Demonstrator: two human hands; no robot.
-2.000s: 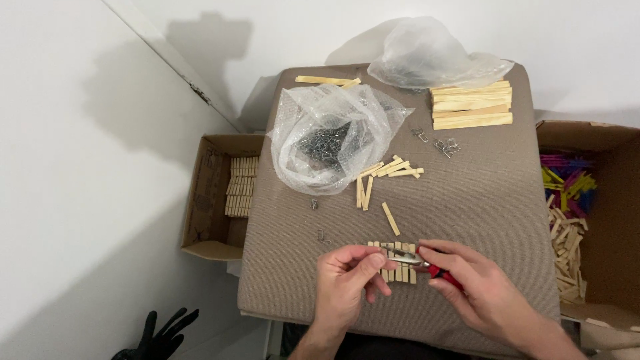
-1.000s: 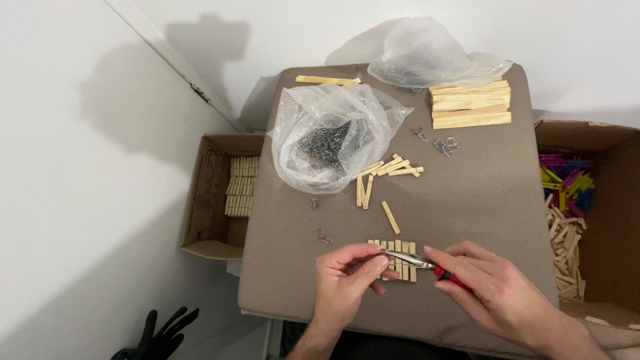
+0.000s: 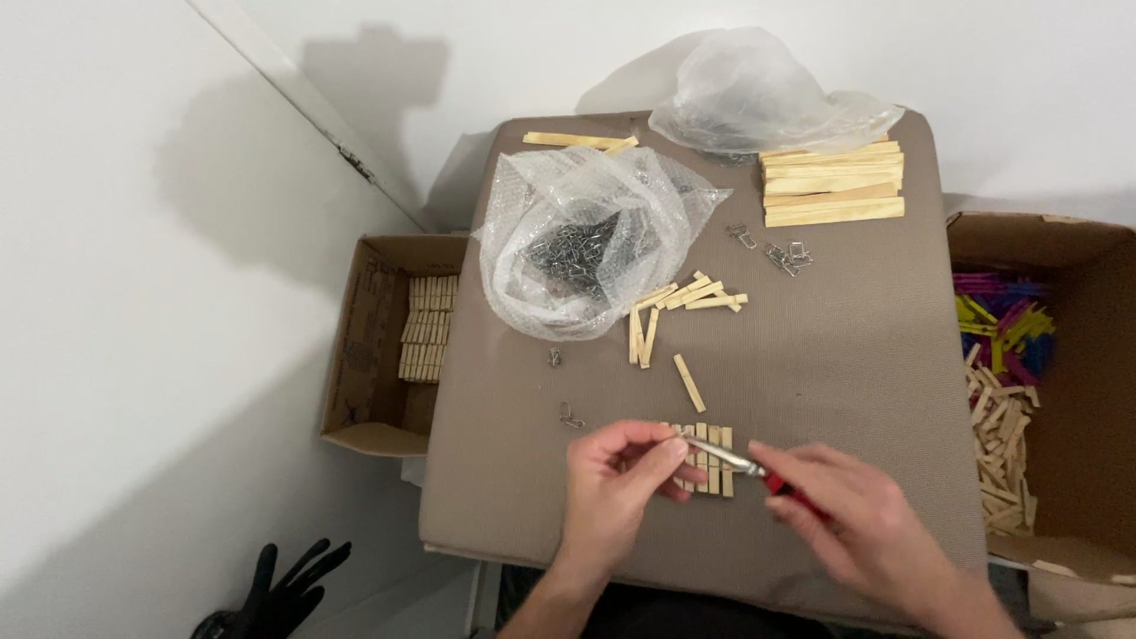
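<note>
Red-handled pliers (image 3: pixel 728 455) are held by the handles in my right hand (image 3: pixel 839 510). Their jaws reach the fingertips of my left hand (image 3: pixel 626 484), which pinch a small piece, apparently a wire spring; the fingers hide most of it. Just beneath and behind the hands, several wooden clothespin pieces (image 3: pixel 714 479) lie side by side in a row, partly covered by my left fingers. One loose wooden clothespin piece (image 3: pixel 689 383) lies above the row. Small wire springs (image 3: pixel 571 415) rest left of it on the fabric-covered surface (image 3: pixel 852 355).
A bubble-wrap bag (image 3: pixel 524 302) holds many springs, with loose wooden pieces (image 3: pixel 648 337) beside it. Wooden strips (image 3: pixel 834 211) and a plastic bag (image 3: pixel 754 98) lie behind. Cardboard boxes flank the surface: clothespins left (image 3: pixel 426 328), wooden and coloured pieces right (image 3: pixel 1003 444). A black glove (image 3: pixel 284 590) is lower left.
The pliers have turned from lying nearly level across my fingers to slanting up toward my left fingertips. My right hand has shifted right and slightly down.
</note>
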